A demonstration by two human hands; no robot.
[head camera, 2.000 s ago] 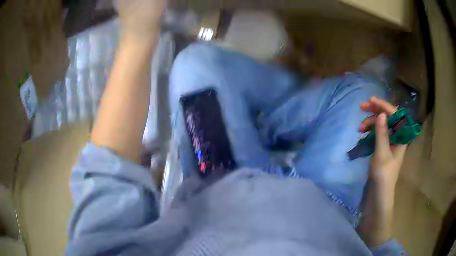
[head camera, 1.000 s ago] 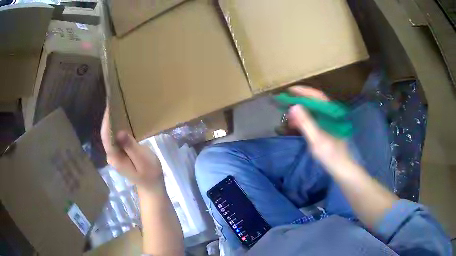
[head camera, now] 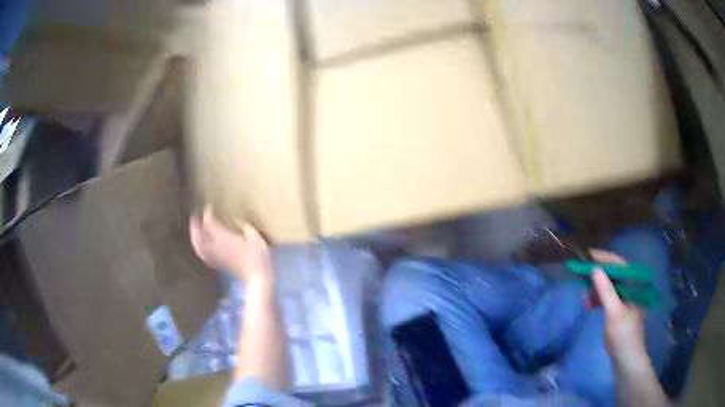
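Observation:
A large tan carton (head camera: 413,143) with creased panels and a yellowish tape strip fills the upper middle, blurred. My left hand (head camera: 230,246) is at its lower left corner, fingers against the cardboard; the grip is partly hidden. My right hand (head camera: 624,314) is shut on a green-handled cutter (head camera: 616,284), below the carton's lower right edge and apart from it, over my right leg. The blade cannot be made out.
A dark smartphone (head camera: 429,362) lies on my left thigh. White plastic trays (head camera: 322,334) lie left of my legs. A brown carton panel with a white label (head camera: 164,330) stands at left. More cardboard (head camera: 87,63) is at upper left. Clear film glints at right.
The carton sits further right in view and is seen more squarely. My left hand stays at its lower left corner. My right hand with the cutter has moved right and down, away from the carton's edge.

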